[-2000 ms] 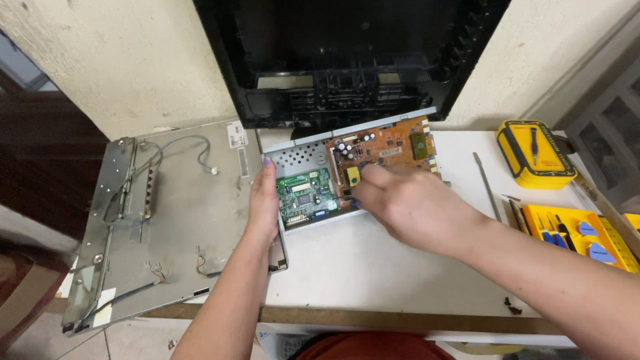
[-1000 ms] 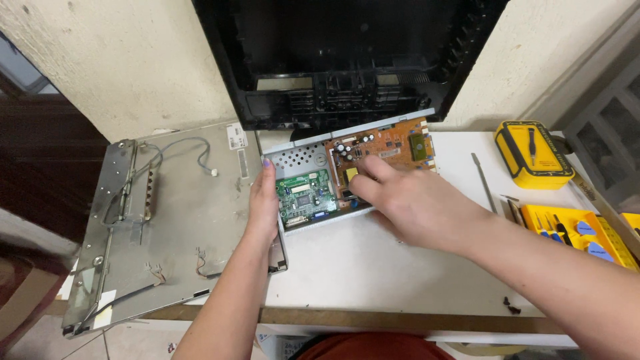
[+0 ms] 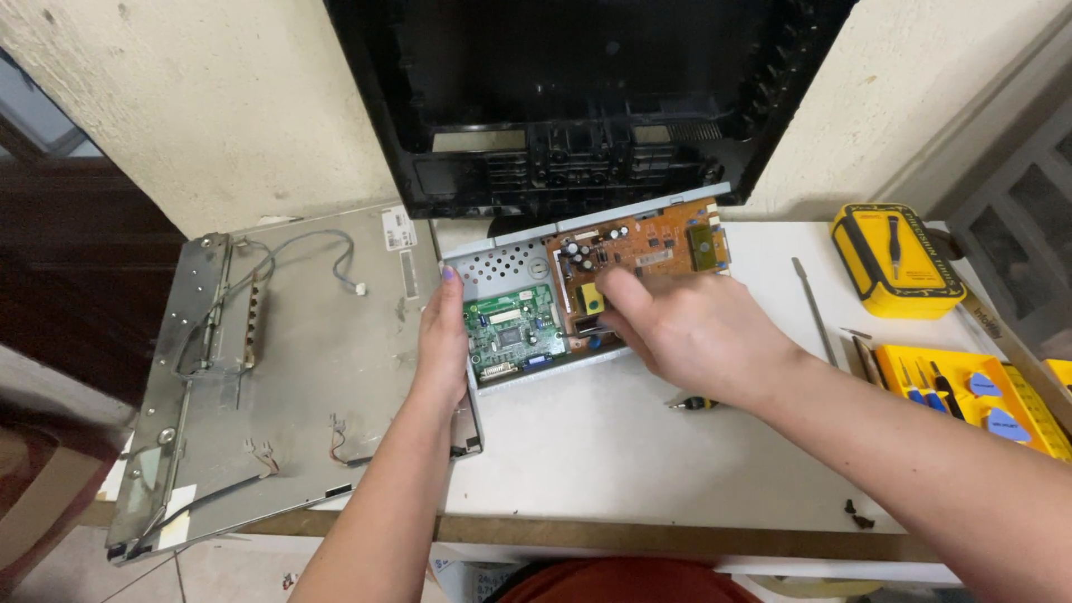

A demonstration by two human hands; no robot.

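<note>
My left hand (image 3: 444, 339) grips the left end of a perforated metal chassis (image 3: 502, 261), its thumb on the edge. Inside the chassis lie a green circuit board (image 3: 511, 328) with connectors and, to its right, an orange-brown power supply board (image 3: 662, 243) with capacitors and a yellow transformer (image 3: 591, 298). My right hand (image 3: 670, 322) is over the lower middle of the power board, fingers curled; whether it holds something is hidden. A screwdriver (image 3: 693, 404) with a black and yellow handle lies on the white table below this hand.
An LCD panel's metal back (image 3: 335, 360) with loose cables lies left. A black monitor housing (image 3: 586, 92) leans on the wall. To the right are a metal pry tool (image 3: 814, 310), a yellow tool case (image 3: 900, 260), a yellow tray of small tools (image 3: 963, 356) and dark screws (image 3: 858, 515) near the front.
My right hand has shifted slightly over the power board, and the screwdriver below it has come into view. My left hand keeps its hold on the chassis.
</note>
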